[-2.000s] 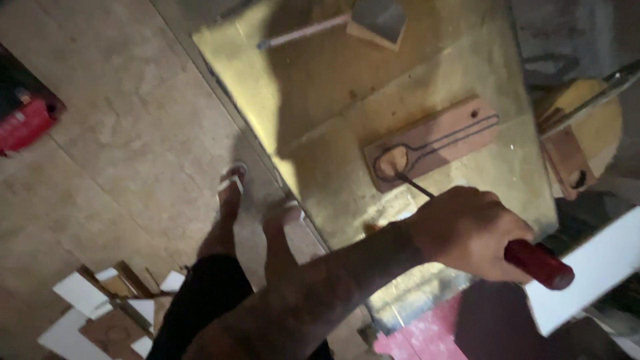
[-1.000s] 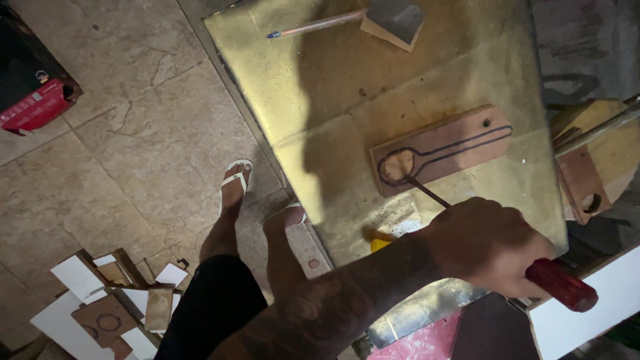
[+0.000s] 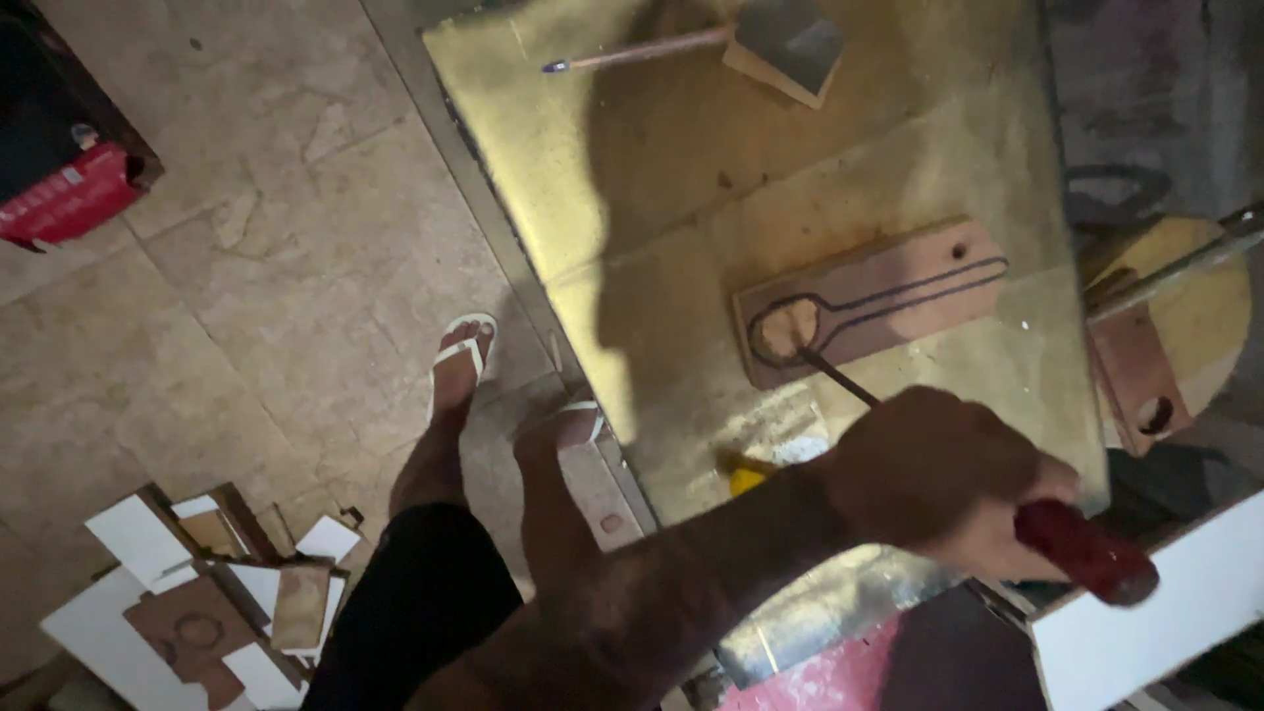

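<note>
My right hand (image 3: 938, 479) is closed around a hand tool with a red handle (image 3: 1086, 551) and a thin metal shaft (image 3: 839, 377). The shaft's tip meets a shallow, pale carved hollow (image 3: 788, 328) in a reddish wooden board (image 3: 899, 272). A dark spoon outline is drawn on the board, its bowl around the hollow, and a small round hole lies near the far end. The exact kind of tip cannot be made out. My left hand is out of view.
A pen (image 3: 642, 49) and a grey-faced wooden block (image 3: 790, 44) lie on the yellowish worktop (image 3: 681, 178). A yellow object (image 3: 748, 481) sits by my forearm. Holed wood (image 3: 1136, 375) and a white panel (image 3: 1155, 602) are at right. Offcuts (image 3: 301, 604) and a red-and-black container (image 3: 74, 197) are on the floor.
</note>
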